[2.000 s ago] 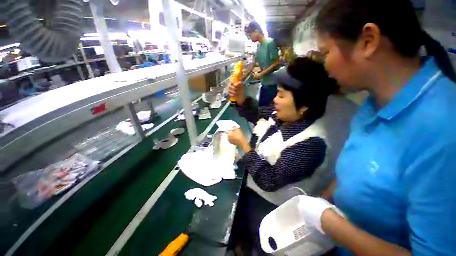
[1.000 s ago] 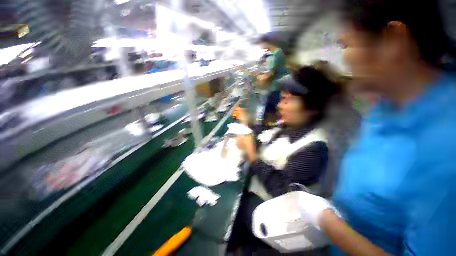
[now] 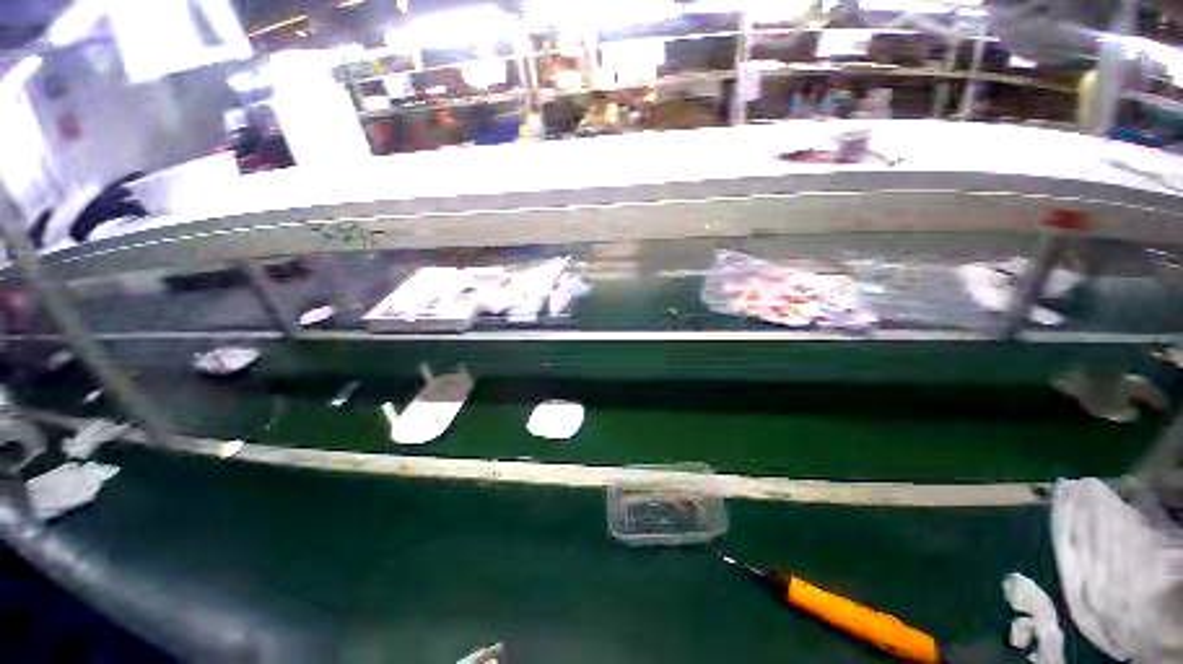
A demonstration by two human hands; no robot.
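No hand of mine is clearly in view. The electric screwdriver (image 3: 859,620), with an orange-yellow barrel and black tip, lies on the dark green bench (image 3: 428,558) in front of me. Its tip points up and left towards the clear shallow screw tray (image 3: 667,509), which stands against the pale rail. Small dark specks show in the tray. Crumpled white gloves (image 3: 1034,617) lie right of the screwdriver. A small pale piece (image 3: 480,654) is cut off by the bottom edge; I cannot tell what it is.
A large white heap (image 3: 1118,568) lies at the right. Beyond the rail (image 3: 856,490), the green conveyor carries a white part (image 3: 432,407) and a small oval cap (image 3: 555,419). Bags of parts (image 3: 785,293) lie under the long white shelf (image 3: 545,162). White pieces (image 3: 71,488) lie far left.
The view has swung left from the neighbouring workers to the bench and conveyor. The people and the white shell one held are out of view. The screw tray now shows.
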